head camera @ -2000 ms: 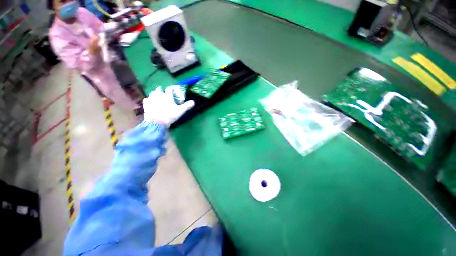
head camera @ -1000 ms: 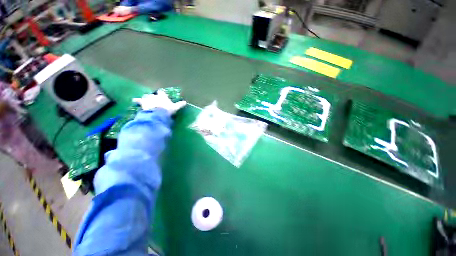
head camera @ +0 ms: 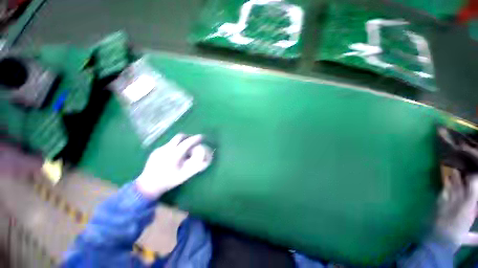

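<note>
My left hand (head camera: 170,166), in a white glove, is at the near left part of the green bench mat. Its fingers are curled at the white solder spool (head camera: 202,157), which they mostly cover; the picture is blurred there. My right hand (head camera: 457,207), also pale and gloved, is at the right edge, blurred and partly cut off. It is at the dark soldering iron stand (head camera: 458,149); whether it holds anything cannot be told.
A clear plastic bag (head camera: 160,104) with a white label lies beyond my left hand. Small green boards (head camera: 111,55) lie around a black rack (head camera: 86,128) at the left, near a fan (head camera: 31,81). Two large boards (head camera: 262,26) with white tracks lie on the conveyor (head camera: 173,26).
My left hand has left the small boards at the rack and come back to the spool. The view has swung right, and my right hand has come into view. A small board now lies at the rack's far end.
</note>
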